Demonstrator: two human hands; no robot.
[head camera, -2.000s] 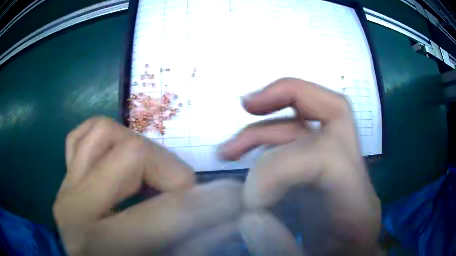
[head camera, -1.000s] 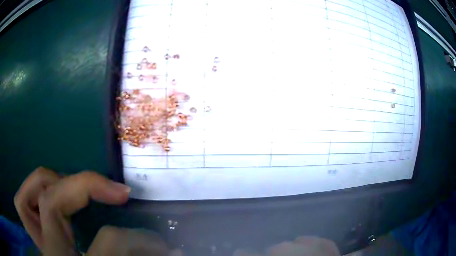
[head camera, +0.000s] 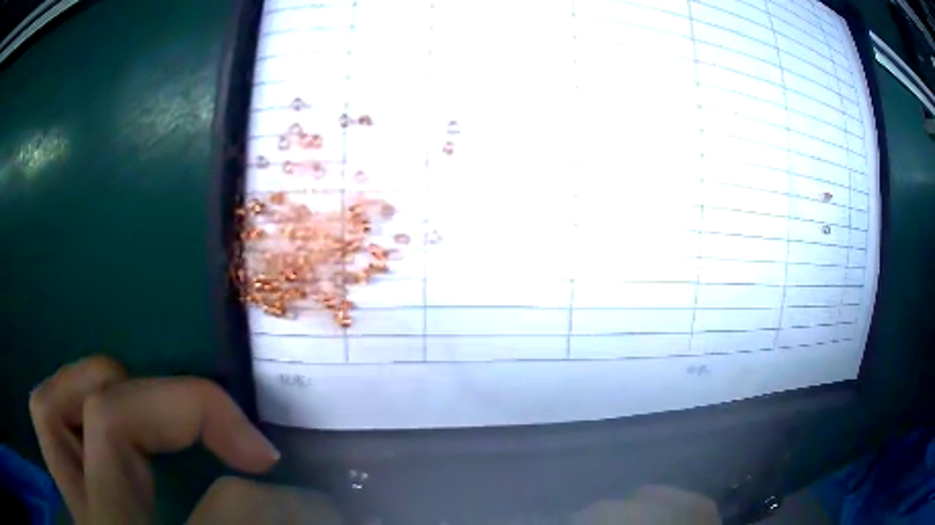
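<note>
A long grey block, apparently a housing (head camera: 554, 467), lies across the near side of the tray, blurred, with small bright metal points near its left part and right end. My left hand (head camera: 154, 431) is at its left end, index fingertip at the block's corner and thumb low at the picture's edge. My right hand (head camera: 656, 508) shows only as blurred fingertips at the bottom edge, against the block; its grip is hidden. Tiny copper-coloured rings (head camera: 308, 256) are heaped at the left of the white ruled sheet (head camera: 615, 338), with a few loose ones around and two at the right.
The tray's raised black rim (head camera: 234, 205) surrounds the sheet. The green work surface (head camera: 113, 236) shows on both sides. A silver rail (head camera: 902, 72) runs at the upper right, another at the upper left. Blue material (head camera: 887, 482) shows at both lower corners.
My hands were close together over the tray's near edge. They have since moved apart and lower, and the grey block shows between them. The tray appears larger and closer in the view.
</note>
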